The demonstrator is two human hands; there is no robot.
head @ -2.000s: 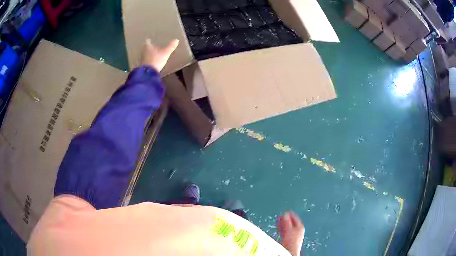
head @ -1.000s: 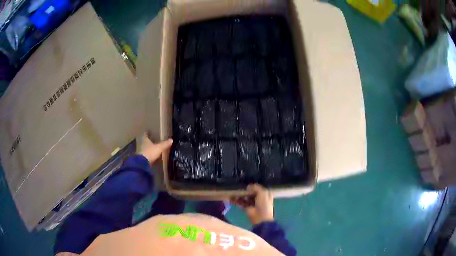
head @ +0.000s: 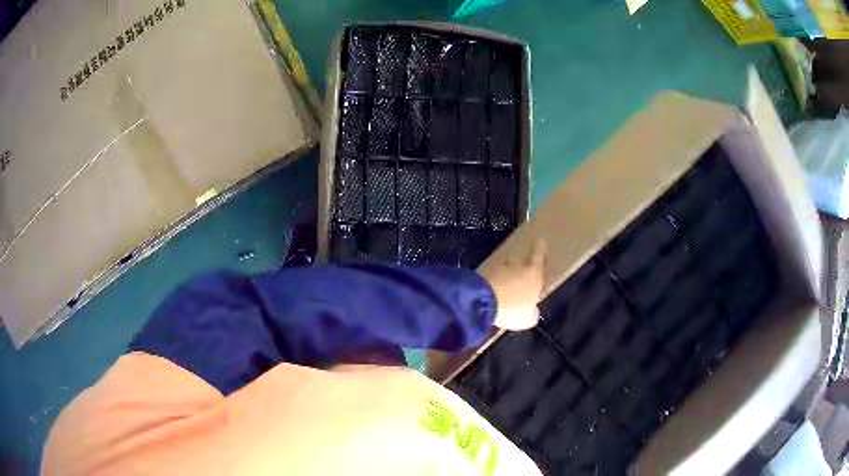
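An open carton of black packs (head: 605,223) lies tilted on the right, its flaps out and rows of shiny dark packs inside. My left hand (head: 517,286) is at its near left edge, gripping the carton's wall. My right hand is not visible. A second, shallower carton (head: 333,139) filled with rows of black wrapped packs stands upright on the floor in front of me, beyond my left sleeve, which hides its near end.
A pile of flattened cartons (head: 186,102) with printed characters lies on the left. The green floor (head: 596,56) shows behind the cartons. A yellow crate (head: 745,19) is at the top right. A pale plastic-wrapped thing (head: 824,163) is at the right edge.
The open carton has moved from in front of me to the right and turned. The second carton of black packs now shows where it was. My right hand has gone out of view.
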